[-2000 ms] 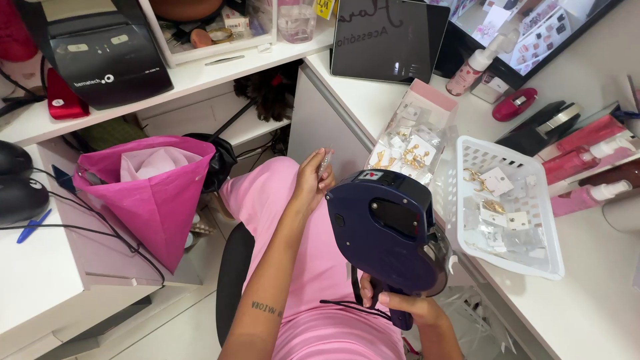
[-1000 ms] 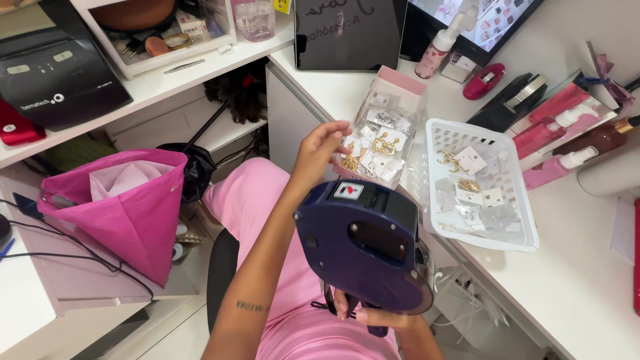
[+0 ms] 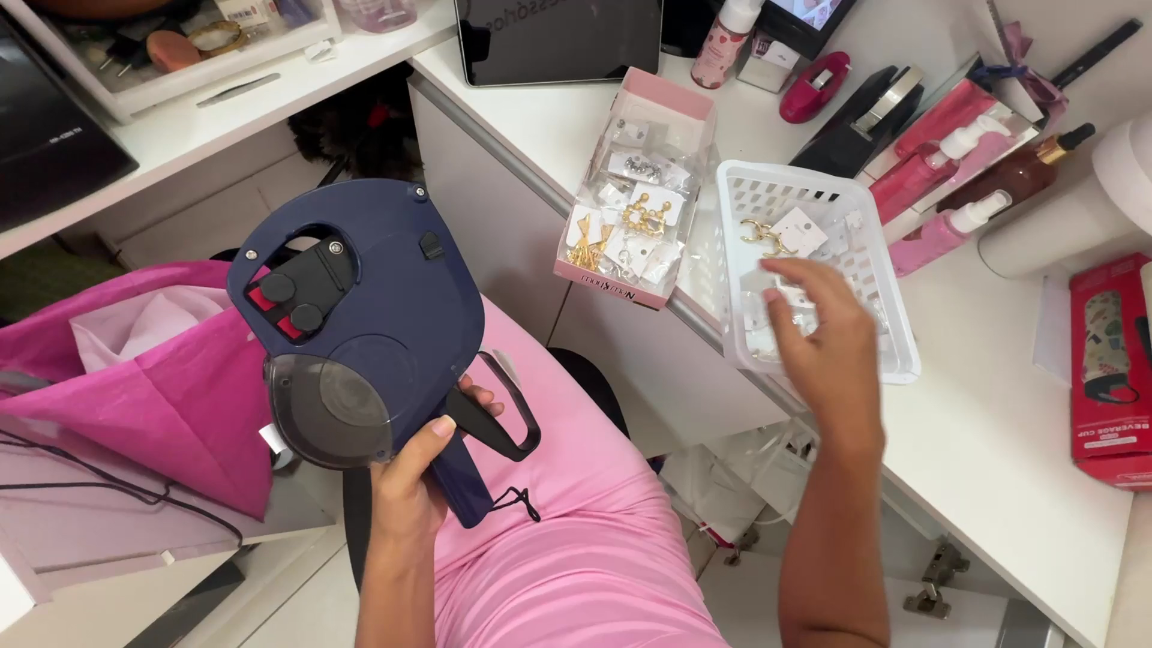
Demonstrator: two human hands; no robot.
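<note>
A dark blue handheld price label gun [image 3: 396,261] is in my left hand [image 3: 418,468], which grips its handle above my lap. My right hand [image 3: 828,346] is over the near part of a white perforated plastic basket [image 3: 886,315], thumb and fingers apart, slightly blurred. In that basket lie gold hoop earrings [image 3: 763,236] on a white card and several small clear packets. Left of it, a pink open box [image 3: 670,94] holds packets of carded jewellery, among them gold-coloured earrings [image 3: 589,243]. My right hand hides part of the basket's contents.
A dark tablet [image 3: 558,40] stands behind the box. Spray bottles [image 3: 945,234], a tape dispenser [image 3: 859,121] and a pink stapler-like item [image 3: 814,87] line the back right. A red box [image 3: 1111,378] sits far right. At left are a magenta bag [image 3: 171,387] and tweezers [image 3: 238,89].
The label gun has passed from my right hand to my left and moved left. My left hand was by the pink box a second ago; my right hand is now over the basket.
</note>
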